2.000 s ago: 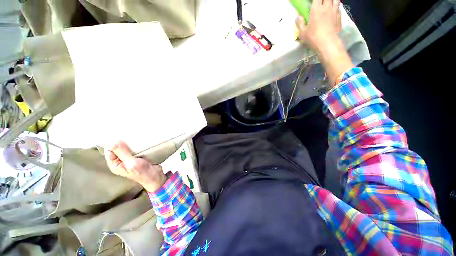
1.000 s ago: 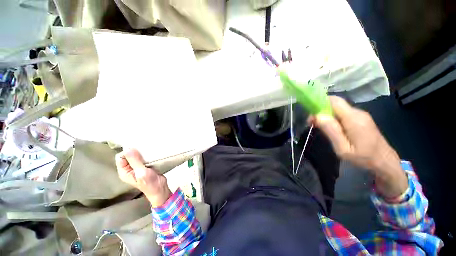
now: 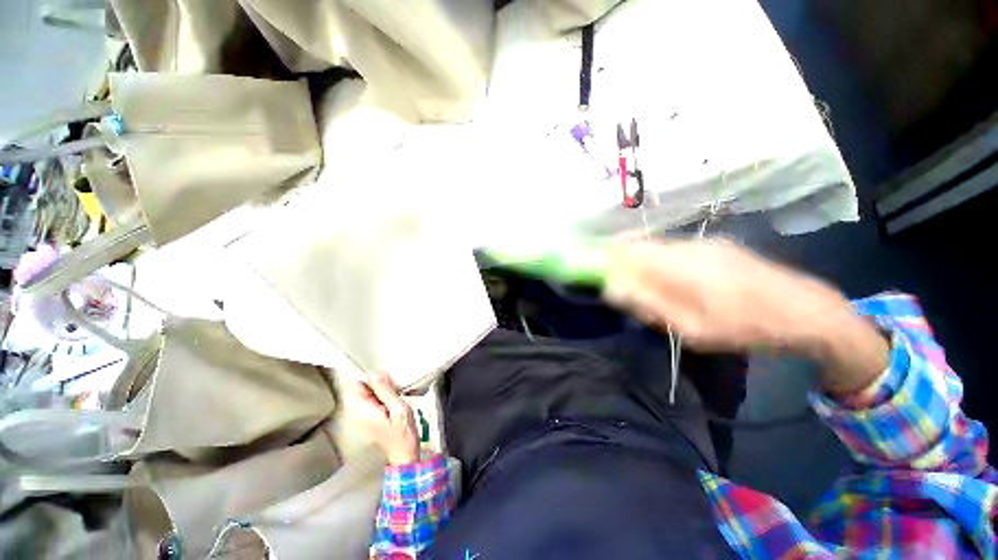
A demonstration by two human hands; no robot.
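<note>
A beige bag body [image 3: 378, 279] lies tilted in front of me, its upper part washed out by glare. My left hand [image 3: 392, 416] grips its lower edge near the seam. My right hand [image 3: 711, 290], blurred, holds the green-handled tool [image 3: 558, 265]. The tool points left, and its front end is near the bag's right side. The tool's thin tip is blurred into the bright bag, so I cannot tell if it touches.
Red-and-black snips [image 3: 629, 170] and a purple item [image 3: 582, 133] lie on the white-covered table [image 3: 711, 98]. Beige bags [image 3: 219, 153] crowd the left and top. Pale threads hang below the table edge. A pink-white fan [image 3: 77, 301] stands at far left.
My right hand has brought the green-handled tool from the table corner leftward to the bag. My left hand has moved right and down, and the bag's lower part has turned.
</note>
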